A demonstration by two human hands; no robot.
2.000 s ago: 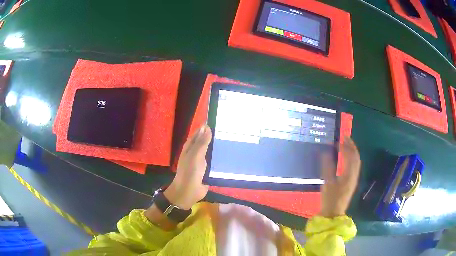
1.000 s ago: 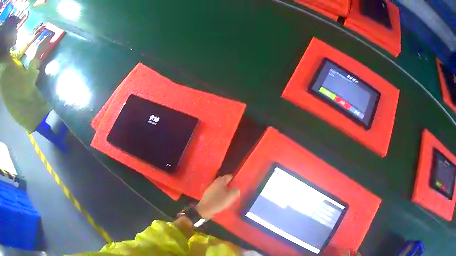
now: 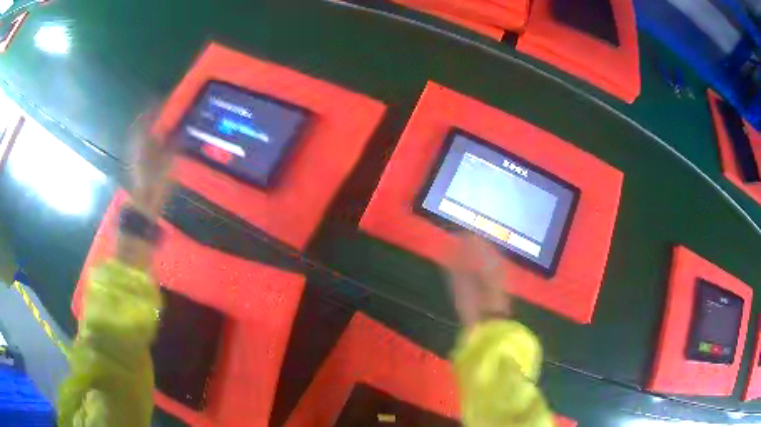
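Observation:
A tablet (image 3: 501,200) with a pale test panel lies on a red foam pad (image 3: 400,196) ahead of me. My right hand (image 3: 480,271) is blurred at its lower edge, over or beside the screen buttons; contact is unclear. A second tablet (image 3: 244,133), showing blurred text and a red button, lies on another red pad (image 3: 334,150) at the upper left. My left hand (image 3: 150,171) is blurred at that pad's left edge; its fingers and any grip cannot be made out.
A dark tablet (image 3: 188,346) lies on a red pad (image 3: 259,334) at the lower left, partly behind my left sleeve. Another dark tablet (image 3: 380,409) is cut off at the bottom. A lit tablet (image 3: 718,321) is at the right. Stacked red pads (image 3: 576,62) stand at the far side.
Both hands have moved from the near tablets to the farther row. The bottom tablet's white screen now looks dark. The middle tablet's panel has turned pale. The view has shifted.

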